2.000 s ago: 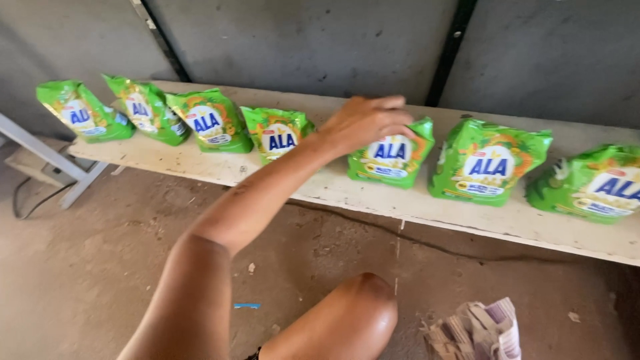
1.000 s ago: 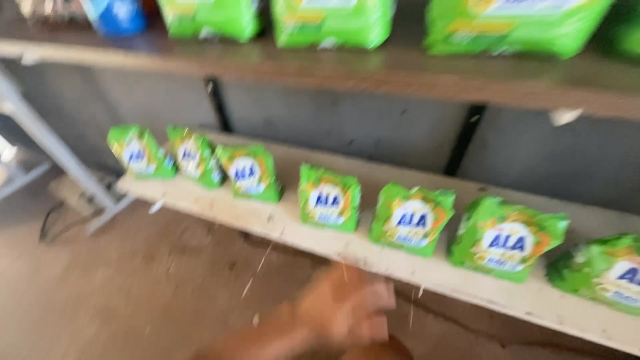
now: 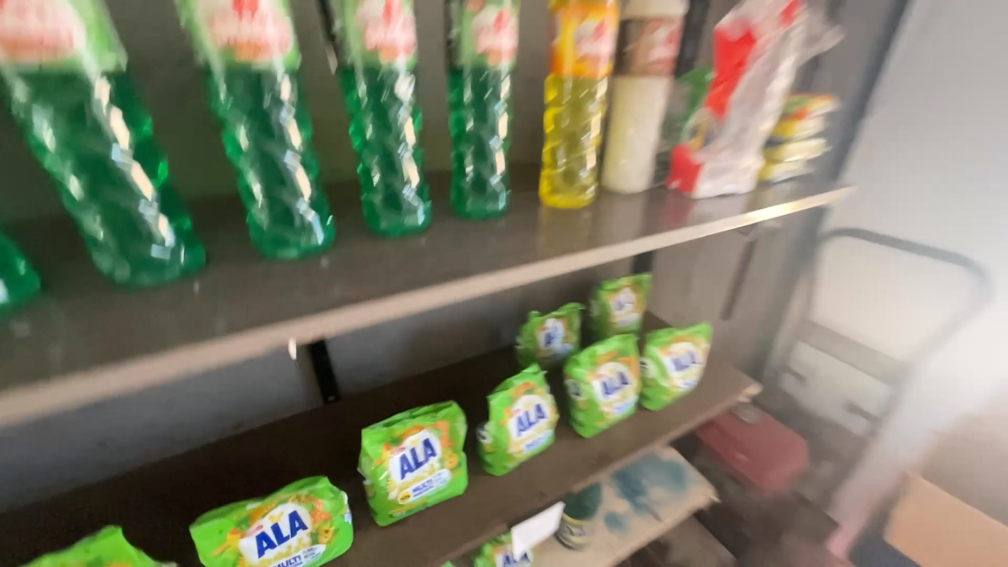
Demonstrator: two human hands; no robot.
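Note:
Neither of my hands shows in the head view. Green ALA detergent bags stand along the brown middle shelf (image 3: 504, 504), among them a bag at the lower left (image 3: 272, 526), one near the centre (image 3: 415, 463), and another farther right (image 3: 604, 384). Two more bags, one of them a small bag (image 3: 550, 335), stand behind the front row at the right end. On the shelf above (image 3: 441, 291) are several green liquid bottles (image 3: 394, 157), a yellow liquid bottle (image 3: 579, 134) and a white bottle (image 3: 632, 118). The picture is blurred.
A red and white plastic pack (image 3: 732, 110) stands at the upper shelf's right end. Below, a stained lower shelf (image 3: 642, 504) holds a dark round item (image 3: 581, 516) and part of a green bag. At right are a metal frame (image 3: 906, 244), a red object (image 3: 752, 449) and a cardboard box (image 3: 945, 524).
The view has swung up and to the right, from the low white shelf to higher shelves. The arm seen over the bags earlier, then a blurred hand below them, is out of view.

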